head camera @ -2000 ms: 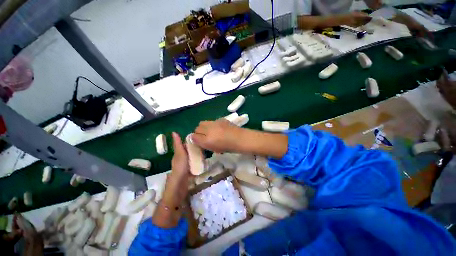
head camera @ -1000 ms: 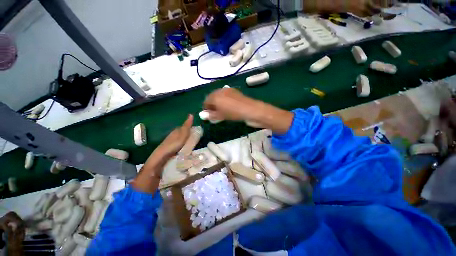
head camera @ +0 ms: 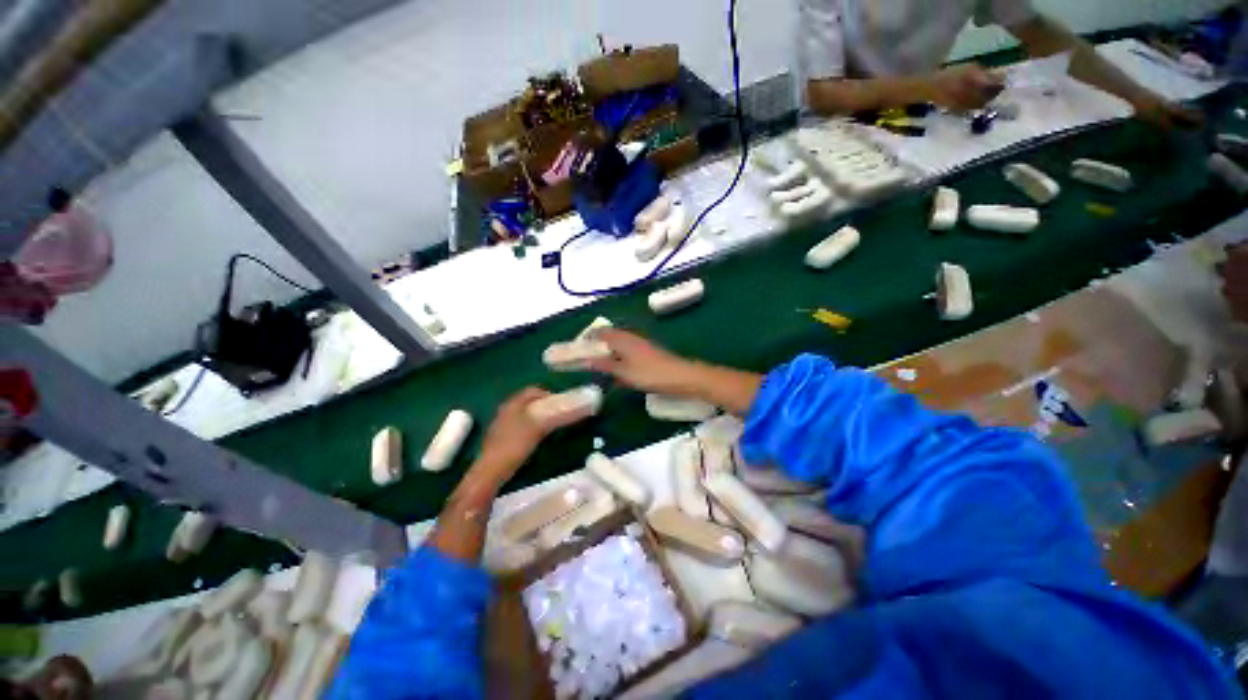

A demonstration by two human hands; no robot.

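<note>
My left hand [head camera: 513,427] holds a cream housing [head camera: 565,405] at its fingertips, above the near edge of the green conveyor belt [head camera: 767,304]. My right hand [head camera: 632,358] is over the belt, with its fingers on another cream housing [head camera: 575,354]; whether that one is lifted or resting on the belt I cannot tell. The open parts box [head camera: 516,632], full of small white parts [head camera: 602,611], stands in front of me. More housings [head camera: 739,512] lie heaped behind and right of the box.
Spaced housings lie along the belt with a yellow piece [head camera: 829,319]. A grey post [head camera: 205,458] crosses at left, beside another housing pile [head camera: 226,643]. A blue tool [head camera: 619,196] with cable stands across the belt. Another person's arm [head camera: 890,92] is at upper right.
My left hand has gone from beside the housings near the box to holding one up. My right hand's small white item no longer shows; its fingers are now on a housing over the belt.
</note>
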